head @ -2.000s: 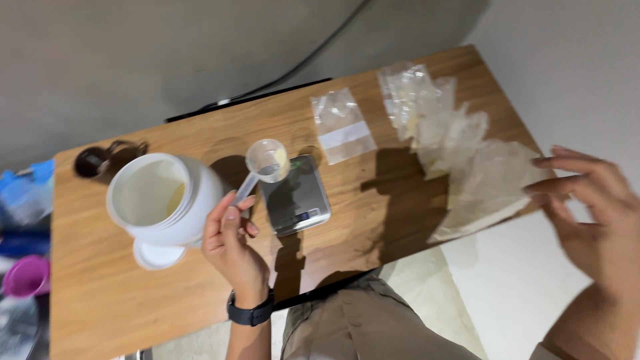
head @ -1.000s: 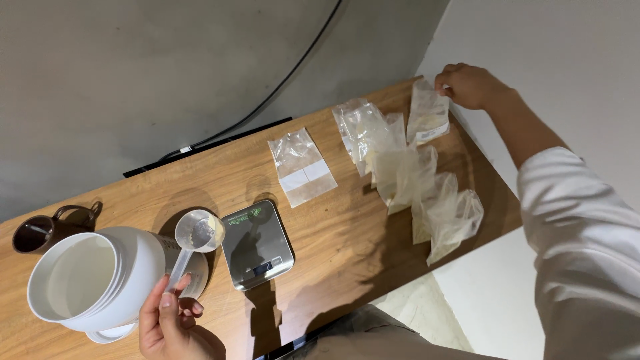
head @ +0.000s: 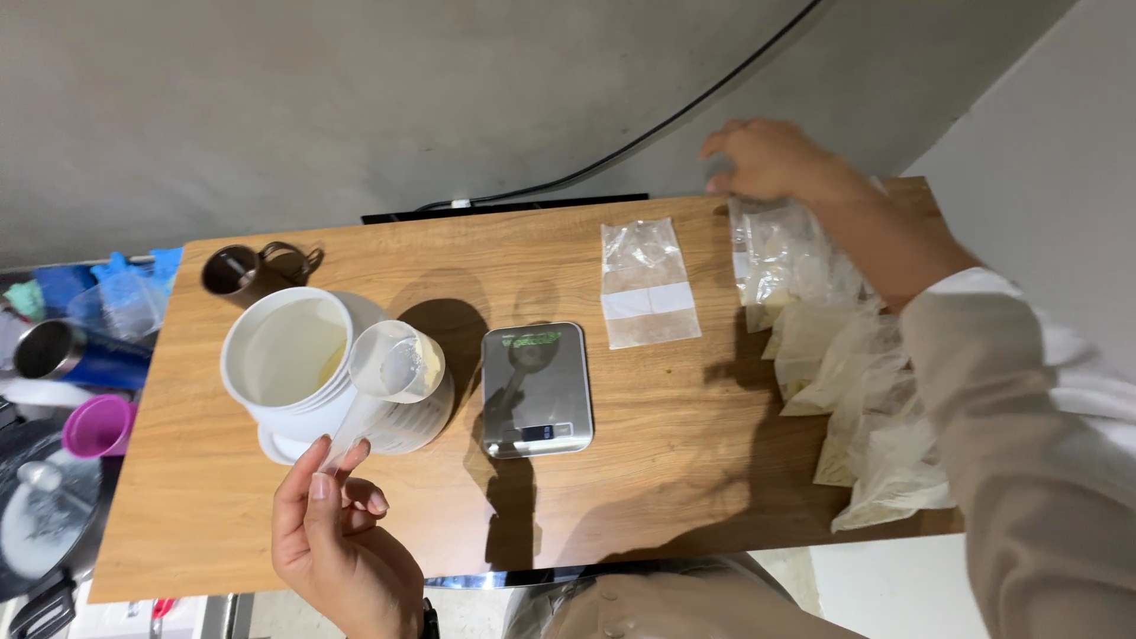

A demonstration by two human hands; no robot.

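Note:
My left hand [head: 342, 532] pinches the handle of a clear plastic scoop [head: 397, 362] with pale powder stuck inside, held up beside a white plastic tub [head: 284, 355] lying tilted. My right hand [head: 759, 160] is raised over the far edge of the wooden table [head: 639, 497], fingers apart and nothing seen in them. Below it are several clear plastic bags [head: 781, 257] of pale powder, overlapped in a row and partly hidden by my forearm. A digital kitchen scale [head: 537, 386] bears only the scoop's shadow. A flat clear bag [head: 650, 284] with a white strip lies between scale and row.
A brown mug [head: 244, 273] stands at the back left. Past the table's left edge are a blue steel-rimmed tumbler [head: 80, 353], a magenta cup [head: 99, 426] and a black pan [head: 53, 506]. A black cable [head: 657, 142] runs along the wall.
My right hand was at a powder bag at the far end of the row a second ago; it is now off that bag, farther left near the wall. My left hand keeps the scoop.

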